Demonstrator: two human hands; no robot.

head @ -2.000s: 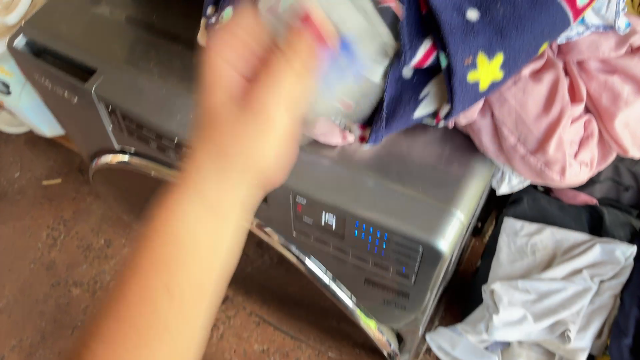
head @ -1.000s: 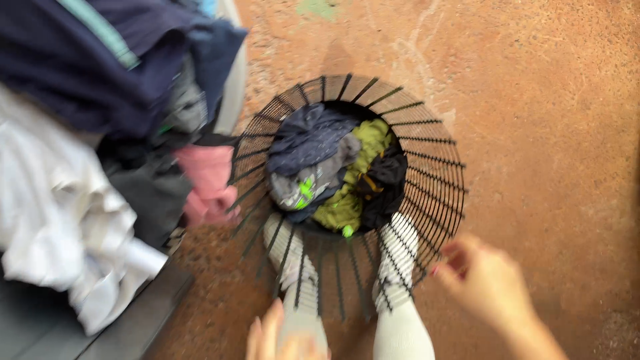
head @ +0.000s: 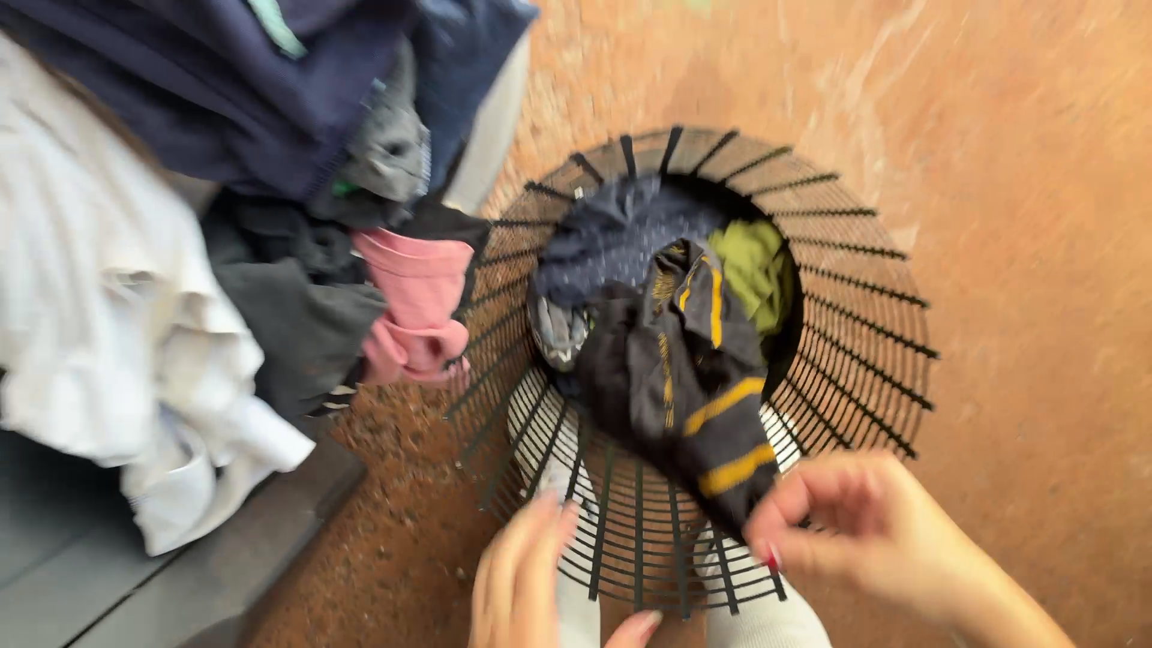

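Observation:
A black wire basket (head: 864, 243) stands on the floor in front of my feet. In it lie a dark blue patterned garment (head: 621, 234), an olive green cloth (head: 751, 270) and a black garment with yellow stripes (head: 711, 360). My right hand (head: 832, 526) pinches the lower end of the striped garment at the near right side of the basket, and the cloth stretches up from the pile. Over the near left rim is my left hand (head: 549, 576), blurred, fingers apart and holding nothing that shows.
On the left, a heap of clothes lies over a grey surface (head: 261, 576): white cloth (head: 135, 297), a navy garment (head: 225, 99), dark grey cloth (head: 288, 315) and a pink garment (head: 418, 288). My legs in light socks (head: 558, 441) are just below the basket.
My right hand, empty a second ago beside the basket, now holds the striped garment, which is drawn partly up toward me. The view turned earlier from the washing machine down to the basket.

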